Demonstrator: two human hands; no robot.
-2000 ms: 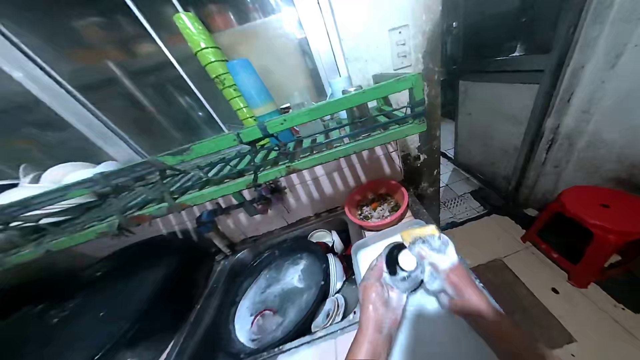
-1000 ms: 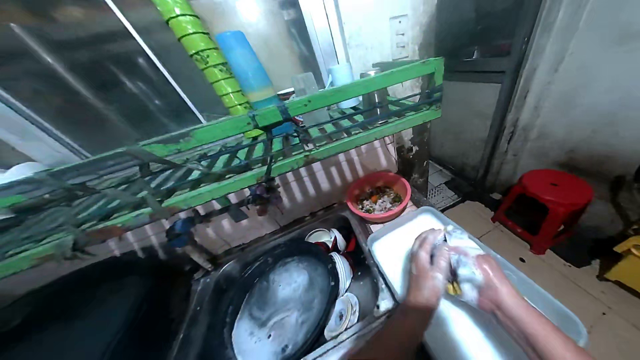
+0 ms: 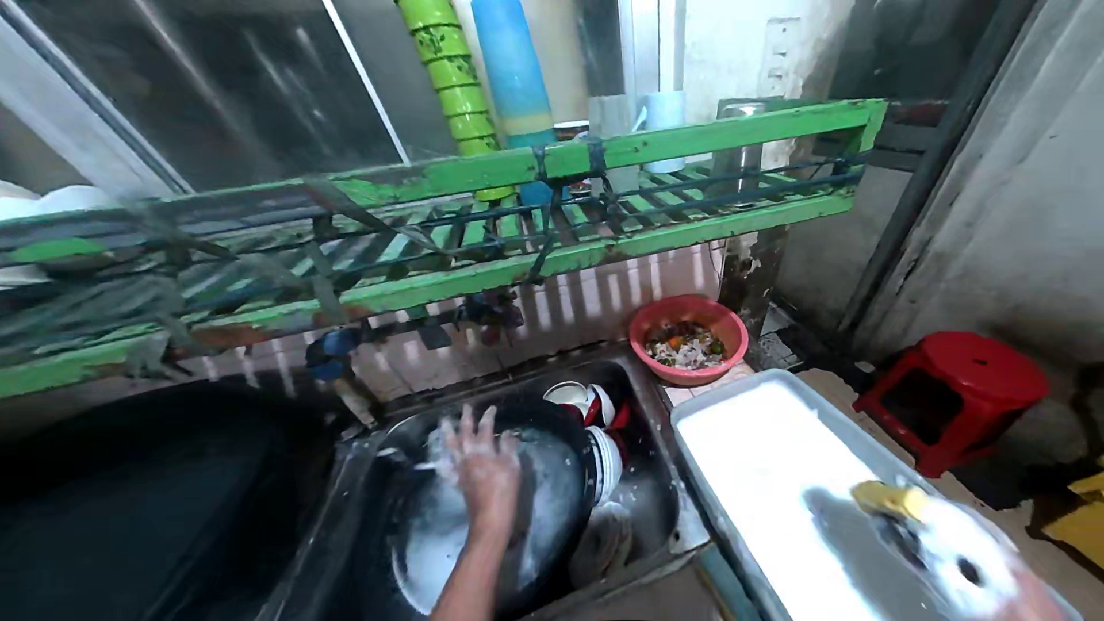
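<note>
My left hand [image 3: 487, 470] is spread over a black basin [image 3: 552, 543] of soapy water in the sink, with something whitish and blurred beside its fingers. At the lower right my right hand [image 3: 1022, 595] is mostly covered by a sudsy white cloth or mesh [image 3: 957, 552] with a yellow sponge [image 3: 888, 498] at its end, over a large grey tray [image 3: 720, 500] with a white inside. Bowls and stacked dishes [image 3: 606, 466] stand in the sink right of the basin.
A red bowl of food scraps [image 3: 729, 349] sits behind the tray. A green slatted rack [image 3: 707, 228] with cups spans above the sink [image 3: 664, 483]. A red stool [image 3: 975, 371] stands at right, a large black vessel [image 3: 164, 509] at left.
My hands were together over the tray; my left hand has moved left to the black basin, and my right hand is now farther right. The view has shifted.
</note>
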